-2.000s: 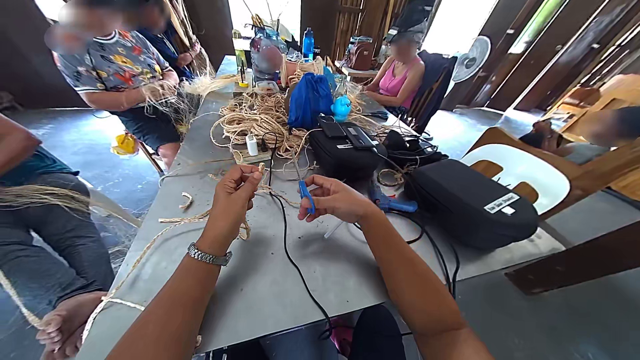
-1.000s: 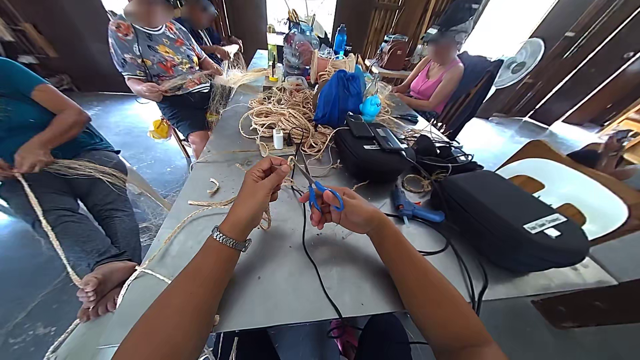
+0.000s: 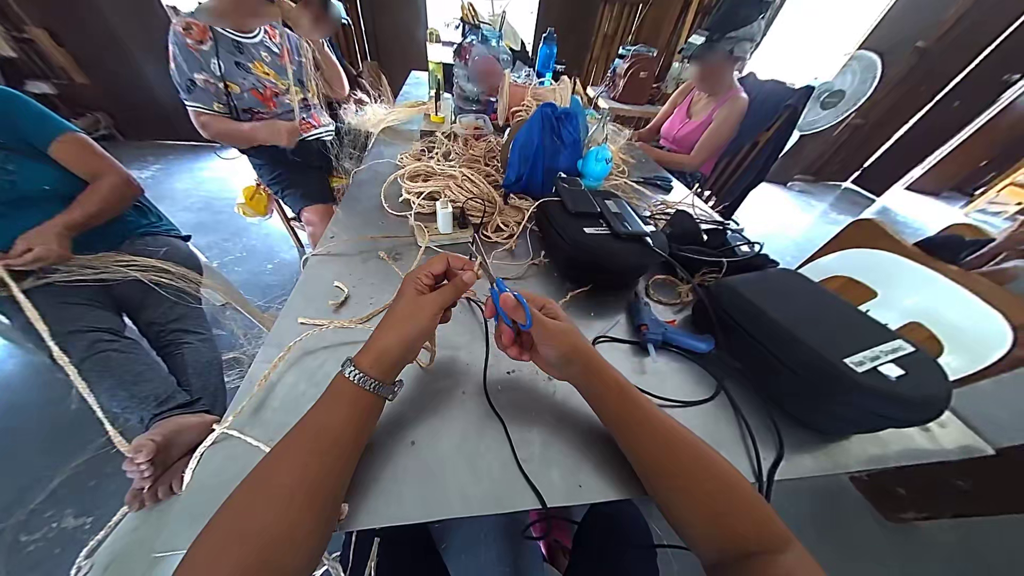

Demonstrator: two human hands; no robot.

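My left hand [image 3: 436, 298] pinches the end of a braided fiber cord, whose length hangs below and beside the hand. Blue-handled scissors [image 3: 510, 306] are in my right hand [image 3: 540, 336], with fingers in the loops and the blades pointing up at the cord end by my left fingertips. Whether the blades touch the cord is too small to tell. More of the pale braided cord [image 3: 272, 376] runs along the table's left side. A short cord piece [image 3: 340, 294] lies left of my left hand.
Coiled rope [image 3: 456, 180], a blue bag [image 3: 546, 148] and a power strip [image 3: 444, 234] lie ahead. At right are black cases [image 3: 816, 344], a blue glue gun [image 3: 668, 330] and black cables. Co-workers sit or stand around the table [image 3: 448, 448]; one braids fiber at left.
The view has swung left. The scissors, held upright two seconds ago, now tilt with their blades at my left fingertips. Both hands stay close together.
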